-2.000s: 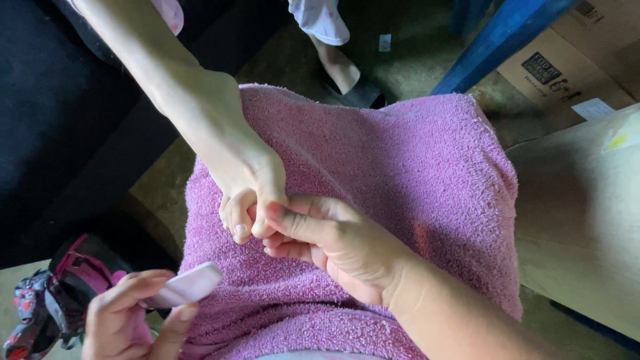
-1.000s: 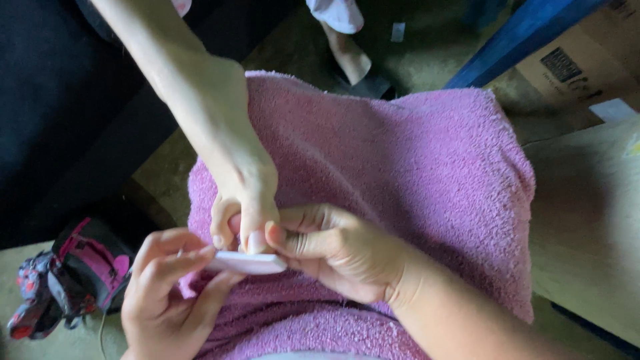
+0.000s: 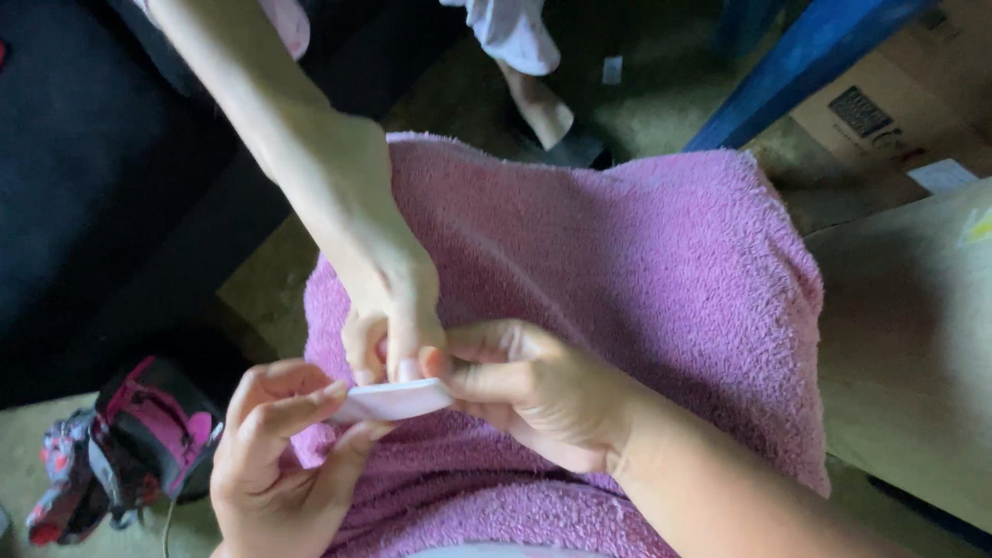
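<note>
My left hand [image 3: 291, 449] grips a pale nail file [image 3: 395, 400] between thumb and fingers. The file's upper edge lies at the fingertips of another person's hand [image 3: 387, 310], which reaches down from the upper left with its fingers bent. With thumb and fingers, my right hand [image 3: 535, 387] holds one finger of that hand from the right side, near its nail. Under the hands, a pink terry towel [image 3: 620, 256] is spread over my lap. Whether the file touches the nail is hard to tell.
A dark bag with pink trim [image 3: 167, 426] lies on the floor at lower left. The other person's foot [image 3: 542, 116] is beyond the towel. A blue post [image 3: 806, 70] and cardboard boxes [image 3: 860, 116] stand at upper right, a large tan surface [image 3: 907, 341] at right.
My left hand has brought the nail file rightward from beside the towel's left part to the other person's fingertips. My right hand has kept its hold on the finger.
</note>
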